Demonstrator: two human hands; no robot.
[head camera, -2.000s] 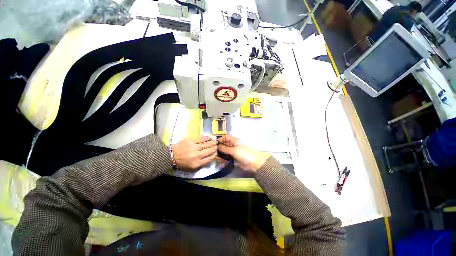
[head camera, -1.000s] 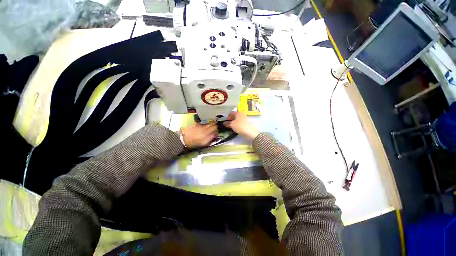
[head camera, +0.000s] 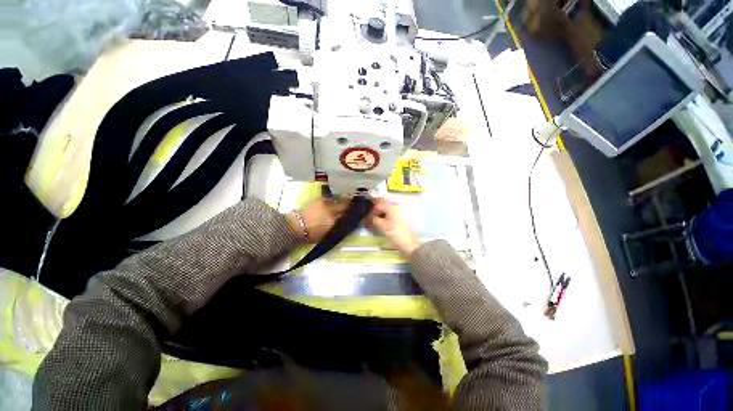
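A black strip (head camera: 333, 234) runs from under the sewing machine head (head camera: 354, 152) down and left towards the near edge. My left hand (head camera: 319, 218) is at the strip's left side, partly behind it, fingers at the needle area. My right hand (head camera: 391, 225) holds the strip's end at the right, just below the head. The needle and presser foot are hidden by the fingers and strip. The shiny bed plate (head camera: 354, 281) shows in front of the hands.
A strip bundle (head camera: 104, 160) fans out at left. A wide black fabric pile (head camera: 321, 329) lies along the near edge. A yellow label (head camera: 406, 177) is right of the head. Red-handled snips (head camera: 558, 295) lie at right, below a monitor (head camera: 635, 95). Crumpled plastic (head camera: 88, 32) is upper left.
The strip, earlier a dark loop near the fingers, now stretches diagonally down-left from the head. Both hands have moved up from the bed plate to the needle area since two seconds ago.
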